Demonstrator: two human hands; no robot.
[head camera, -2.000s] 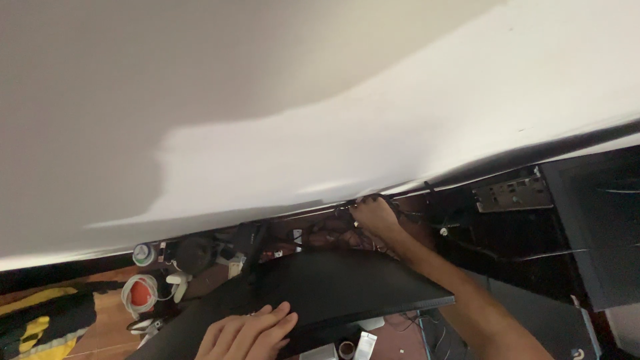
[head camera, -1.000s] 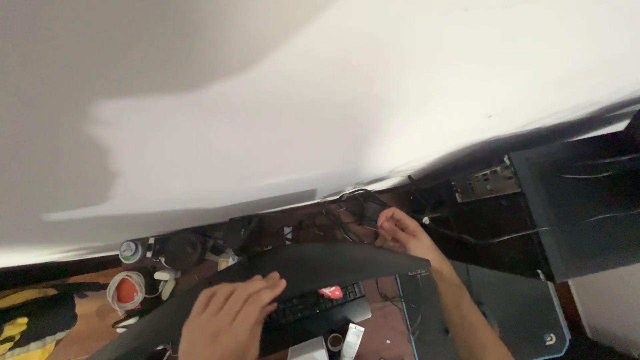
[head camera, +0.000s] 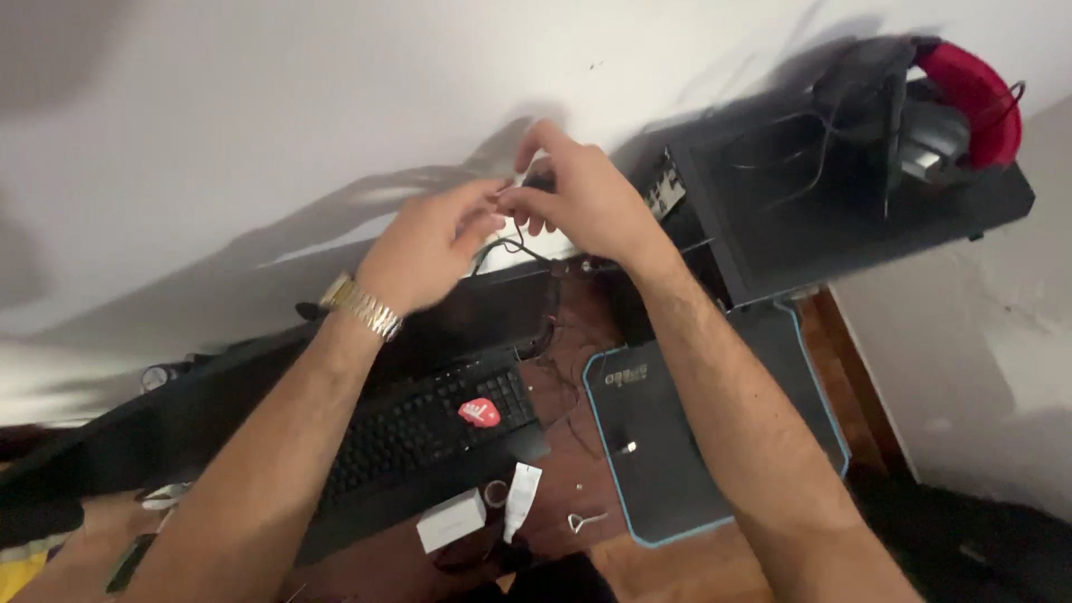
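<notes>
Both hands meet in front of the white wall, above the back edge of the dark monitor. My left hand (head camera: 435, 243), with a metal-band wristwatch (head camera: 362, 306) on its wrist, pinches a thin cable. My right hand (head camera: 582, 197) holds the same cable close by, its index finger bent over a small pale part (head camera: 521, 177) that may be a connector. A dark loop of the cable (head camera: 512, 244) hangs below the fingers. The exact grip between the fingertips is partly hidden.
A black keyboard (head camera: 419, 423) bears a red object (head camera: 479, 412). Nearby lie a white box (head camera: 452, 521), a white tube (head camera: 522, 502) and a blue-edged mouse pad (head camera: 729, 494). On the right, a black computer case (head camera: 779, 234) carries a red and black headset (head camera: 992, 109).
My left hand has left the monitor's top edge and come up beside my right hand. Both are now raised with a cable between them. The view has shifted to the right.
</notes>
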